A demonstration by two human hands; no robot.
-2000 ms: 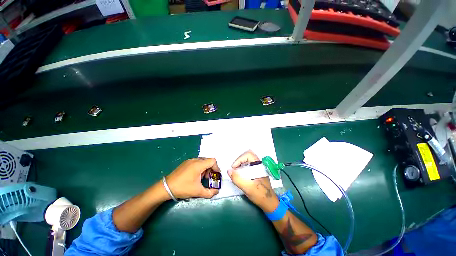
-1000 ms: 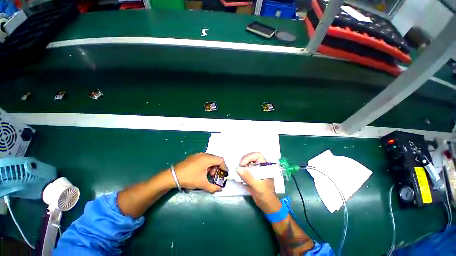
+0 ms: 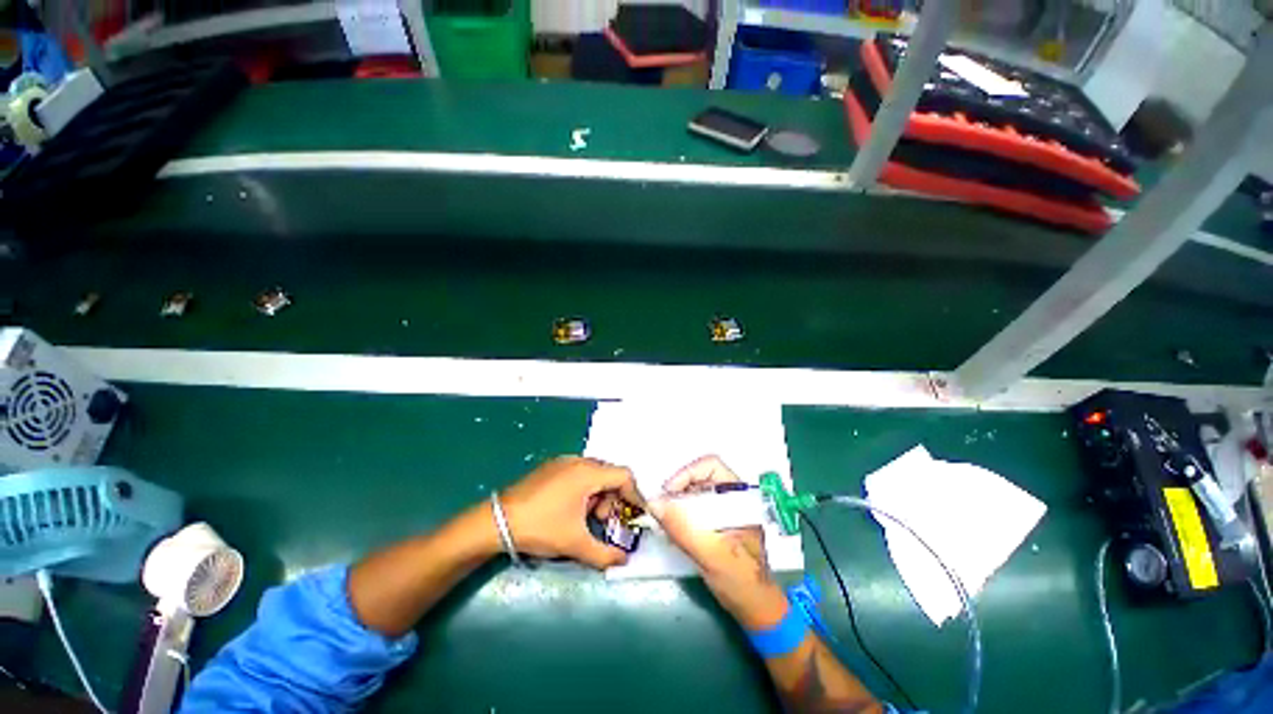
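Note:
My left hand [image 3: 566,513] holds a small electronic module [image 3: 619,526], dark with gold and white bits, between thumb and fingers above the white paper sheets [image 3: 698,430]. My right hand [image 3: 709,533] holds a white glue syringe [image 3: 729,511] like a pen, its tip end pointing left at the module. Whether the tip touches the module cannot be told. The green adapter head [image 3: 786,504] is at the syringe's rear, with a clear air hose [image 3: 933,534] and a thin dark cord leading off right. A blue strap is on my right wrist, a pale bracelet on my left.
Several modules lie on the green conveyor belt [image 3: 419,272] beyond the white rail [image 3: 419,375]. Loose white paper [image 3: 956,523] and the black dispenser controller [image 3: 1152,495] are at right. A light-blue fan [image 3: 87,519], small white fan [image 3: 194,569] and vented box [image 3: 49,405] are at left.
The syringe's front end has come closer to the module, and my hands are nearer each other. The view has shifted between frames. Both hands keep their holds.

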